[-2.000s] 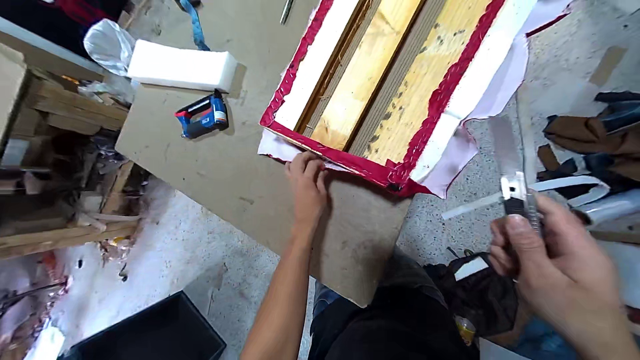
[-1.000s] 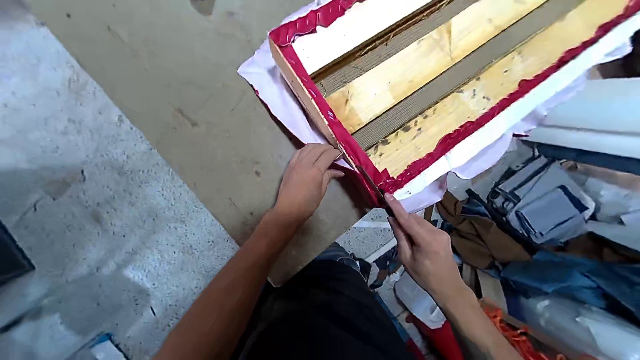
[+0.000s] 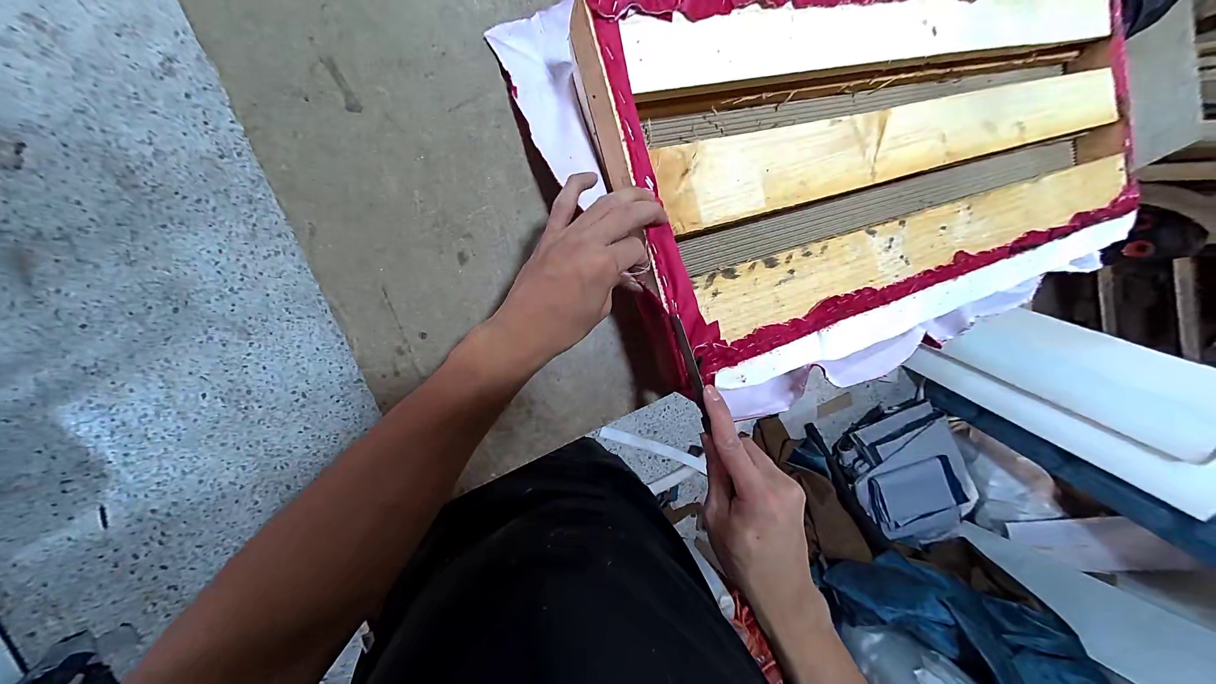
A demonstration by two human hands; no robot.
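A wooden frame with slats (image 3: 883, 157) lies underside up on a table board, with red fabric (image 3: 836, 309) stapled along its edges. White fabric (image 3: 560, 104) hangs loose at its left side. My left hand (image 3: 589, 252) rests on the frame's left edge, fingers on the red fabric strip; whether it pinches the fabric cannot be told. In my right hand (image 3: 750, 484) is a snap-off utility knife (image 3: 691, 366), its blade laid along the red fabric near the frame's lower left corner. The knife's handle is mostly hidden by the fingers.
The table board (image 3: 380, 190) reaches out left of the frame, above a speckled floor (image 3: 171, 313). At the right are white foam sheets (image 3: 1073, 380), a folded grey cloth item (image 3: 912, 475) and a heap of blue fabric (image 3: 950, 598). My black-clothed lap is below.
The right hand has brought the knife from the right, away from the frame, onto the fabric at the corner. My left hand stays at the frame's edge. The view has turned.
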